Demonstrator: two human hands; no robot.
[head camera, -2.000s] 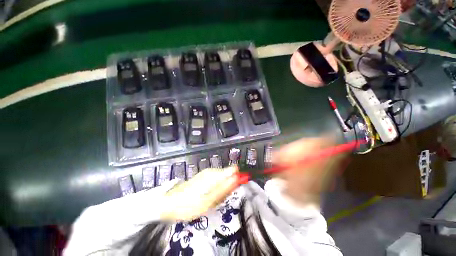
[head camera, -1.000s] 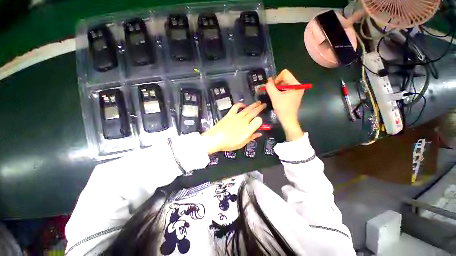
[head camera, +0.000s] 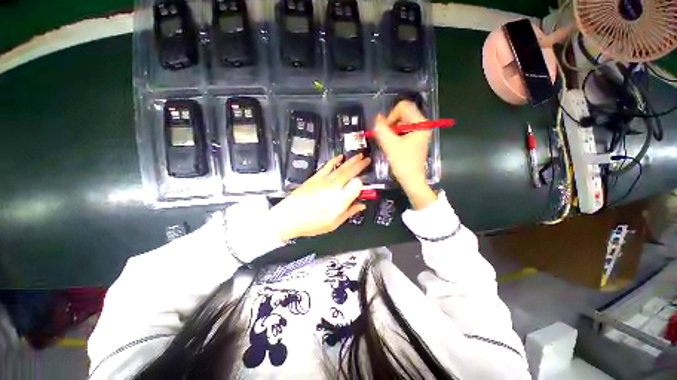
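My right hand (head camera: 404, 148) holds a red marker pen (head camera: 427, 125), its tip on the pale area of a phone (head camera: 351, 141) in the near row of the clear blister tray (head camera: 148, 194). My left hand (head camera: 321, 202) lies at that phone's lower end, fingertips touching it, with the red cap (head camera: 367, 194) held at its fingers. The phones lie back side up, black with a pale label area. My right hand partly hides the rightmost near phone (head camera: 410, 100). The far row holds more phones, such as one at far left (head camera: 175, 37).
Small dark grey rectangles (head camera: 384, 211) lie below the tray, partly covered by my arms. At right are a thin red and white pen (head camera: 532, 152), a black smartphone (head camera: 528, 61) on the pink fan's base, the fan (head camera: 629, 22) and a white power strip (head camera: 585, 159) with tangled cables.
The pen tip has moved left from the rightmost near phone to the one beside it. Earlier, both hands were below the tray, with the cap at the left hand. The camera view has shifted.
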